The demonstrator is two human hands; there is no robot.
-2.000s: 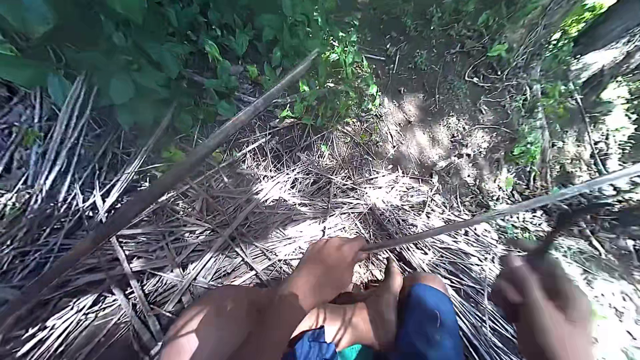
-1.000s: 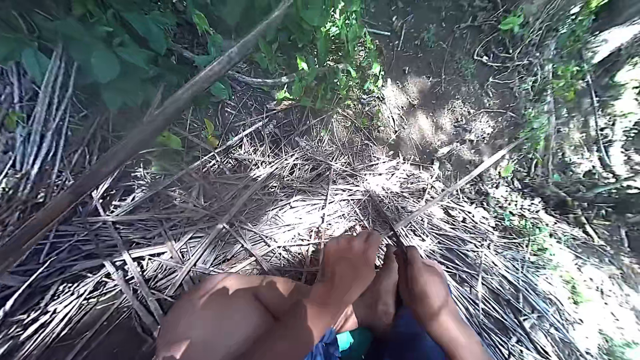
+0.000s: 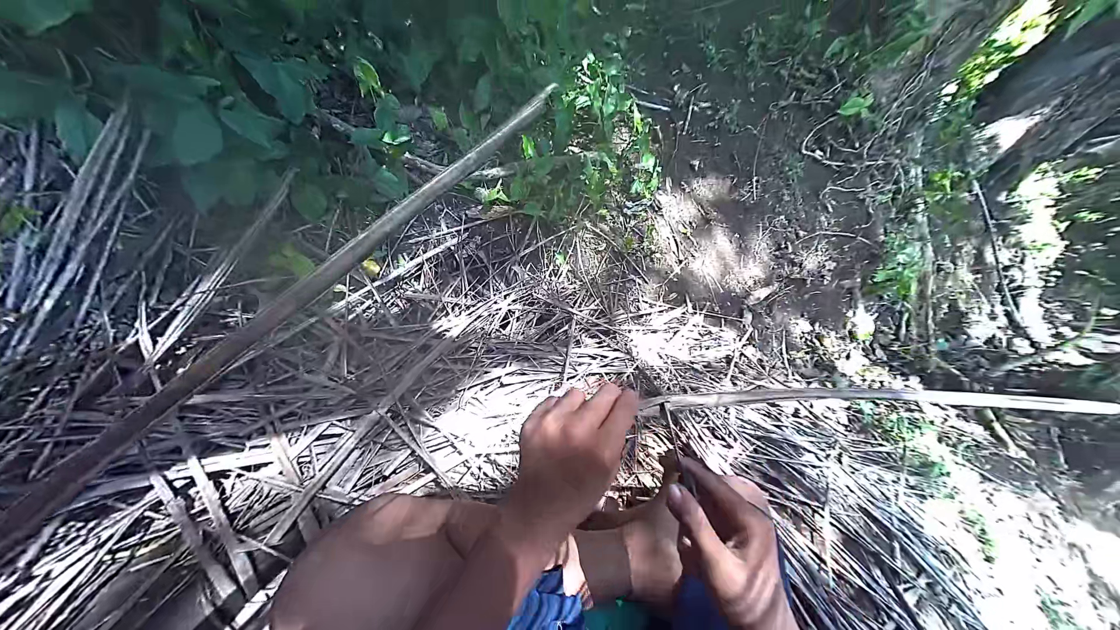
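A long, thin pale strip, like a dry palm leaf strip point(image 3: 814, 396), reaches from my left hand out to the right edge of the view. My left hand point(image 3: 577, 446) is closed on its near end, in front of my knees. Just to the right and lower, my right hand point(image 3: 726, 534) grips a thin dark knife point(image 3: 672, 433). The blade's upper end meets the strip close beside my left fingers. The knife's handle is mostly hidden in my fingers.
Dry leaf strips point(image 3: 490, 376) cover the ground around my bent legs. A long brown stalk point(image 3: 324, 276) slants across the left side. Green leafy plants point(image 3: 262, 114) grow at the upper left. Bare soil point(image 3: 770, 201) and a thick trunk or log point(image 3: 1050, 105) lie toward the upper right.
My right hand with the knife was far to the right two seconds ago, came in beside my left hand, and is still close to it. My left hand keeps its hold on the strip.
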